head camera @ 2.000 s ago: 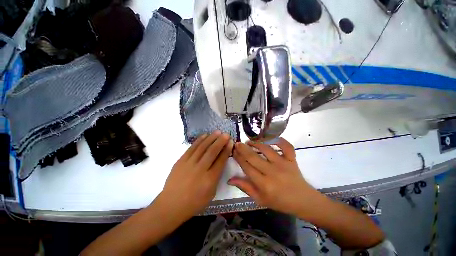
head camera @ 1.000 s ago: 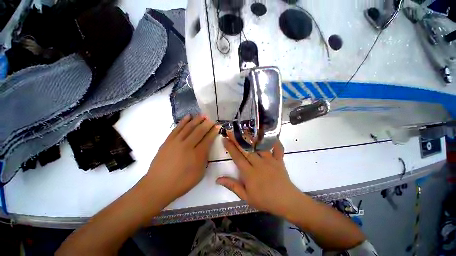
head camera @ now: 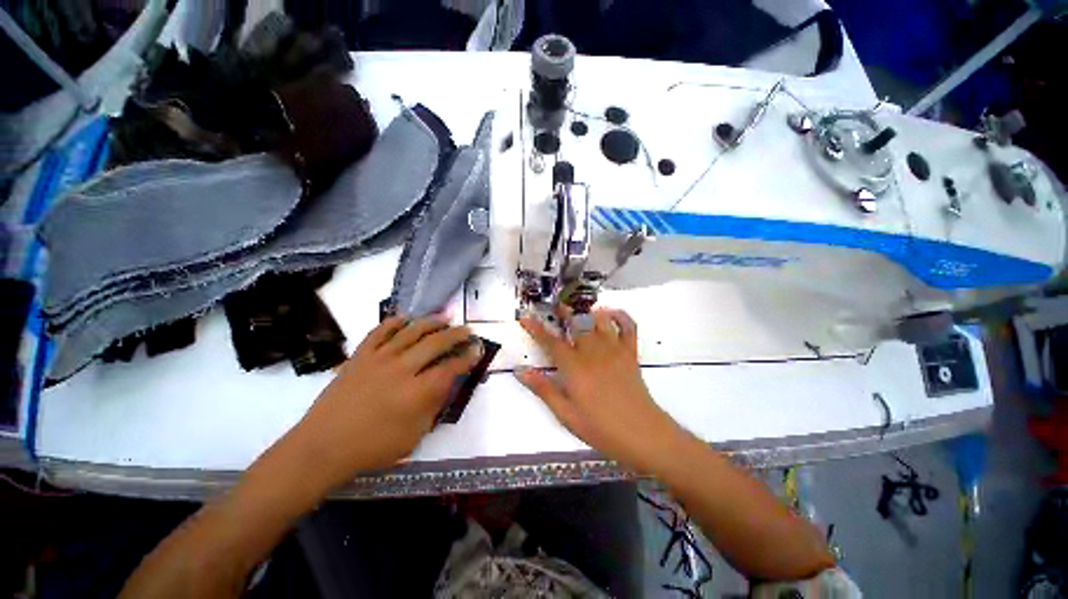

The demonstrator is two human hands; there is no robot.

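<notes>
A curved grey cloth piece (head camera: 443, 248) lies just left of the machine head, its near end under my left hand (head camera: 410, 380). A dark strip (head camera: 472, 380) shows at the fingertips and palm side of my left hand, which holds the cloth end and strip. My right hand (head camera: 580, 357) lies at the presser foot and needle (head camera: 562, 293) of the white sewing machine (head camera: 726, 234), fingers spread; I see nothing held in it. The exact fingertip contact at the foot is partly hidden.
Stacked grey cut panels (head camera: 176, 217) lie at the left. Dark checked strips (head camera: 281, 328) lie in front of them, and a dark cloth bundle (head camera: 322, 123) lies behind. A control panel (head camera: 946, 367) sits at the right table end. Thread scraps (head camera: 908, 491) lie on the floor.
The view has pulled back and shows more of the machine. The grey piece has moved away from the needle to the left with my left hand. The dark strip now shows beside that hand.
</notes>
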